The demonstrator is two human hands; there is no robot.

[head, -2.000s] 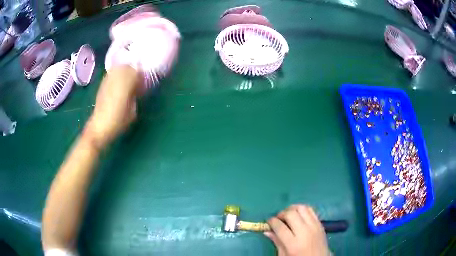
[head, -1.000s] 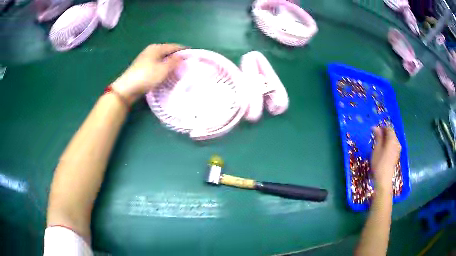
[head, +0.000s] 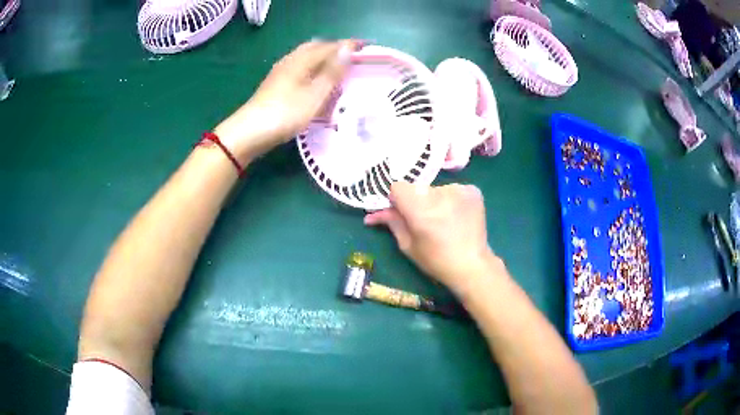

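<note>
A pink fan (head: 369, 126) lies on the green bench in front of me, its clip base (head: 466, 113) pointing right. My left hand (head: 304, 93) holds the upper left of its cage. My right hand (head: 438, 227) is at the lower rim, fingertips touching or very near it; whether it pinches a small piece is hidden. The mallet (head: 393, 296) lies below the fan, head to the left, its black grip mostly hidden under my right arm. A blue tray (head: 657, 243) at the right holds small copper-red and whitish pieces (head: 633, 267).
The green bench (head: 268, 357) bears more pink fans: one at the upper left (head: 187, 24), one at the upper right (head: 535, 57), and others at the far right (head: 680, 113). Hand tools (head: 720, 247) lie at the right edge. A blue object (head: 702, 365) is beyond the bench's lower right edge.
My right hand has moved from the tray to the fan's lower rim. The fan, with my left hand on it, appears further right and higher in view. The mallet stays on the bench.
</note>
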